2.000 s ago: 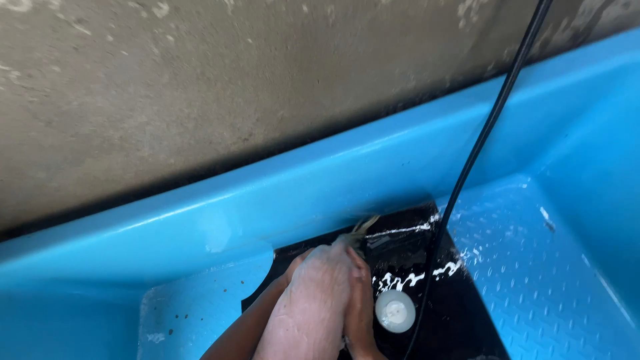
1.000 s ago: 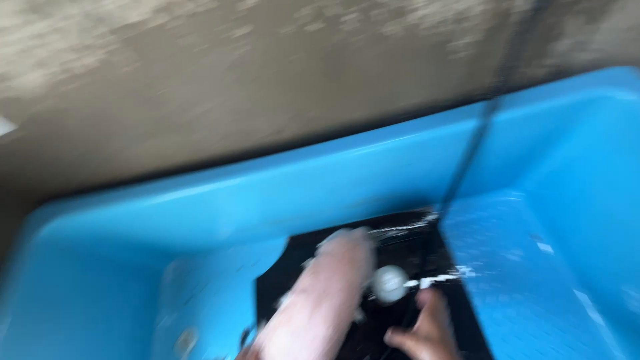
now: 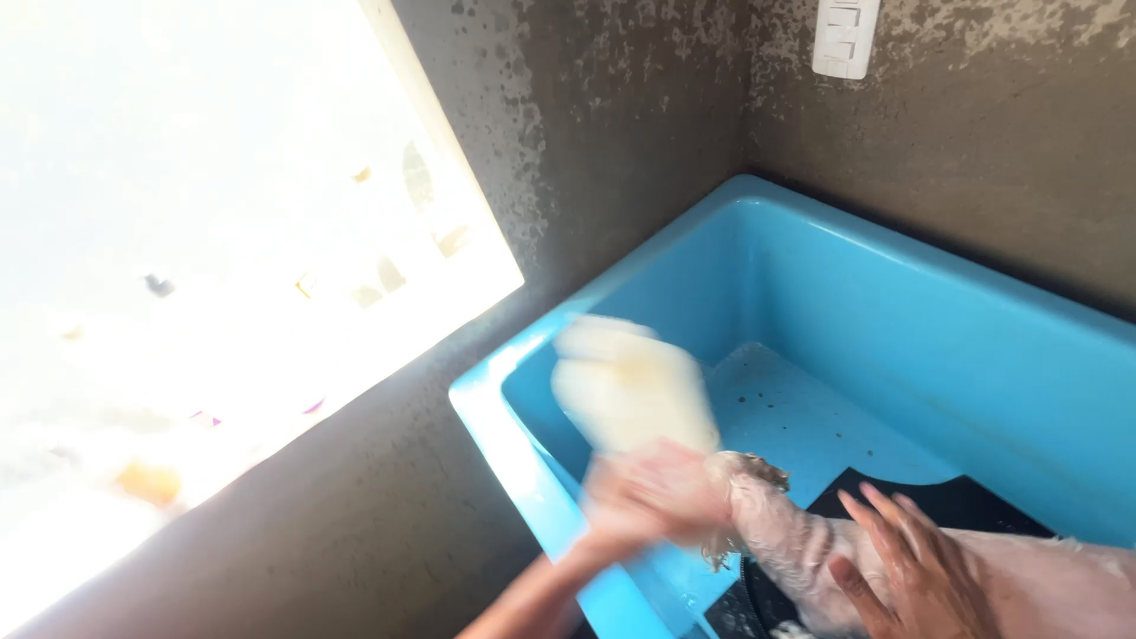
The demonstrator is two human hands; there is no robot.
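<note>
A pale pink, wet animal (image 3: 1038, 577), seemingly a small dog, is in a blue tub (image 3: 932, 275) at the lower right. Its wet head or neck end (image 3: 754, 488), with tufts of hair, points left. My left hand (image 3: 652, 493), motion-blurred, grips the lower end of a cream-coloured bottle (image 3: 635, 382), also blurred, over the tub's left end. My right hand (image 3: 923, 568) lies with fingers spread over the animal's body and grips nothing. A black mat (image 3: 941, 506) shows beneath and behind the animal.
Stained bare walls (image 3: 612, 151) meet behind the tub's corner. At the left is a glaring, bright opening (image 3: 222, 222) whose contents are washed out. A white switch plate (image 3: 846, 37) is on the wall at the top right. Small dark specks dot the tub floor (image 3: 799, 408).
The view has swung strongly left, to the tub's corner. My left hand now has the cream bottle, which the earlier frames do not show. My right hand was off the animal one second ago.
</note>
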